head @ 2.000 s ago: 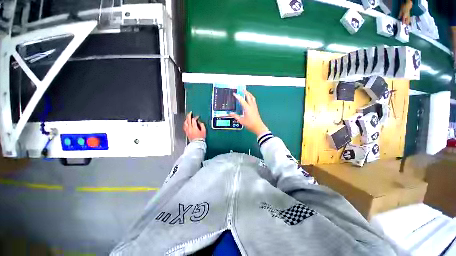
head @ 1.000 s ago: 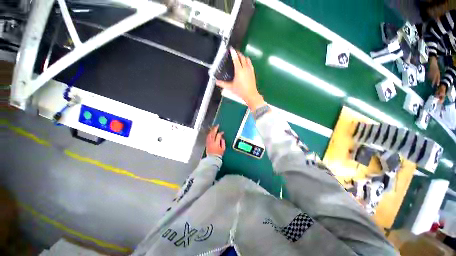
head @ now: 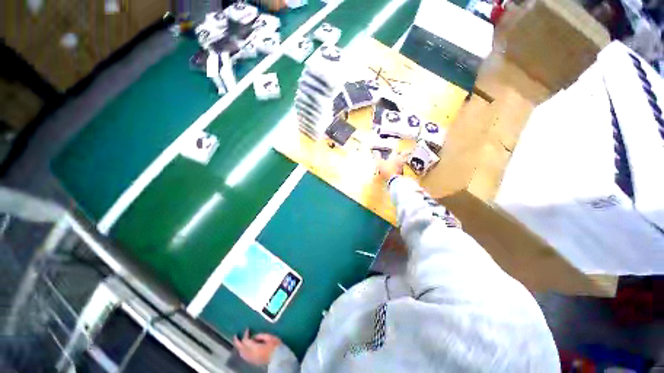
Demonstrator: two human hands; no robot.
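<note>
My right hand [head: 391, 166] is blurred and reaches onto the wooden board [head: 346, 171], by a dark and white small box [head: 381, 152]; whether it grips it I cannot tell. Other small boxes [head: 341, 131] lie loose there, beside a row of boxes [head: 313, 98] on edge. My left hand [head: 258, 348] is at the bench's near edge, below the scale, empty with fingers a little apart. The digital scale [head: 250, 273] has a bare plate and a lit green display.
The green conveyor [head: 251, 186] runs beyond the scale, carrying spaced boxes [head: 200, 146]. A heap of boxes [head: 236, 36] is at the far side. Large brown cartons [head: 495, 138] and a white stack [head: 582, 167] stand right of the board. The machine's white frame [head: 109, 306] is at lower left.
The view has swung right. My right hand has left the machine's edge, let go of the dark box it held, and moved onto the board. My left hand stays near the scale.
</note>
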